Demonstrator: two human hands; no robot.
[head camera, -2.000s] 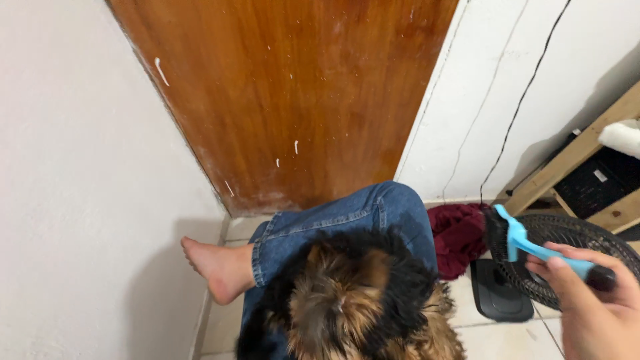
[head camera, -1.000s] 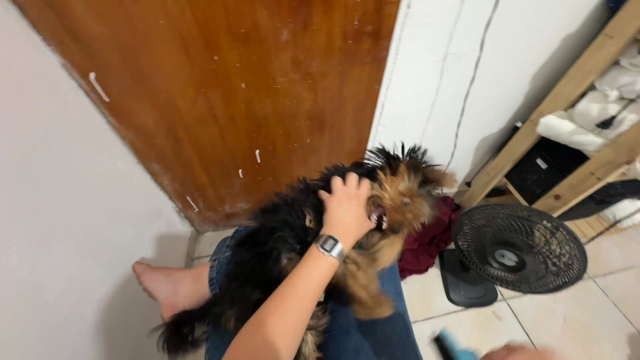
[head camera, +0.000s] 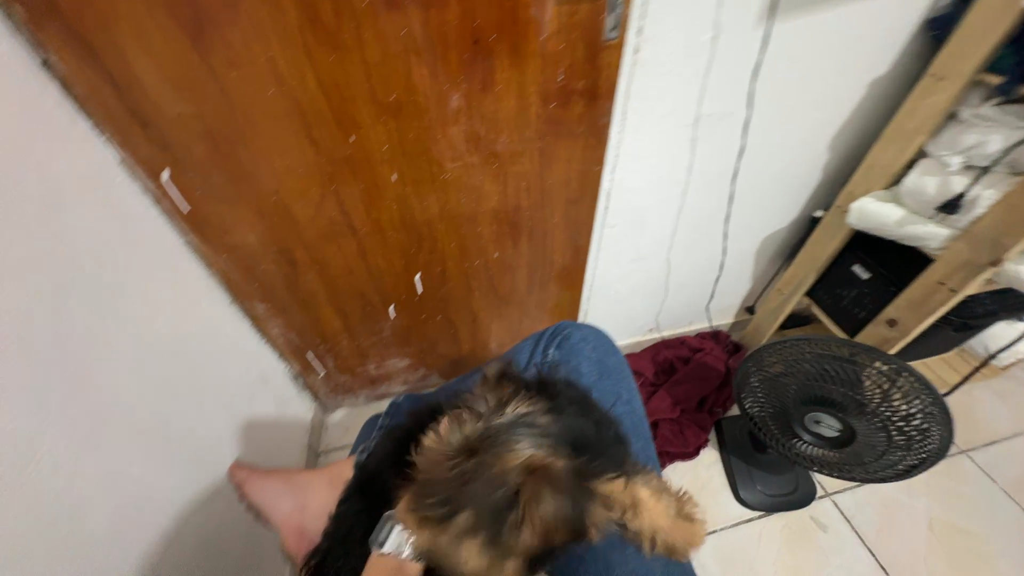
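Note:
A black-and-tan long-haired dog (head camera: 512, 472) is on my lap, across the blue jeans (head camera: 564, 348), its head towards me and blurred. A tan paw (head camera: 660, 512) reaches out to the right over the jeans. Of my left hand (head camera: 392, 565) only a bit of skin shows at the bottom edge, beside a silver wristwatch (head camera: 392, 534). The rest is hidden by the dog's head, so its fingers and hold cannot be seen. My right hand is out of the frame, and the blue-handled brush does not show.
A bare foot (head camera: 296, 496) lies left of the dog, near the white wall (head camera: 104, 320). Ahead stands a brown wooden door (head camera: 416, 176). At right are a dark red cloth (head camera: 692, 384), a black fan (head camera: 844, 408) on the tiled floor and a wooden shelf (head camera: 904, 120) holding white bundles.
The dog's head, turned right under my left hand one second ago, now faces me and covers most of that hand. My right hand and the blue-handled brush have left the view.

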